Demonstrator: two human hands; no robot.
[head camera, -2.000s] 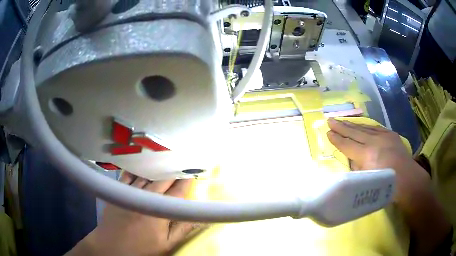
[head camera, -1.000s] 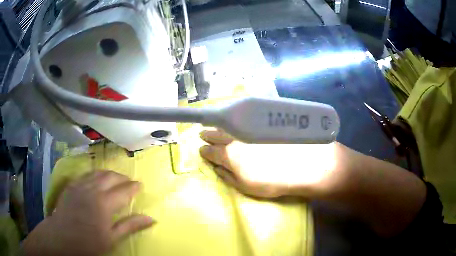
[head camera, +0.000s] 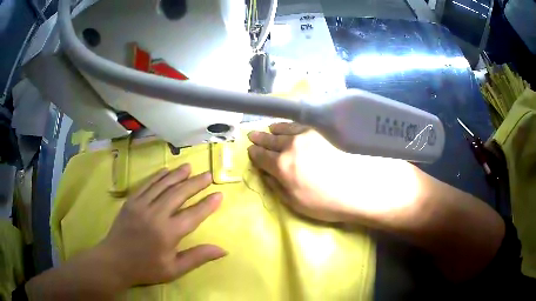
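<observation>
A yellow bag body (head camera: 235, 247) lies flat under and in front of the sewing machine head (head camera: 170, 88). Two short yellow straps show near its far edge, one (head camera: 120, 167) at the left and one (head camera: 226, 164) near the middle. My left hand (head camera: 167, 220) lies flat on the bag between and below the straps, fingers apart. My right hand (head camera: 294, 167) rests on the bag just right of the middle strap, fingers close together and partly glared out by the lamp. A loose thread lies by its fingertips.
The gooseneck lamp (head camera: 382, 126) crosses the view above my right hand. Thread snips (head camera: 479, 150) lie at the right on the metal table (head camera: 405, 76). A strap bundle (head camera: 504, 88) and more yellow bags (head camera: 522, 164) are at the far right.
The clamp frame seen at first is no longer in view. The bag now lies further left, with my right hand moved left onto it. My left hand has come onto the bag and spread out.
</observation>
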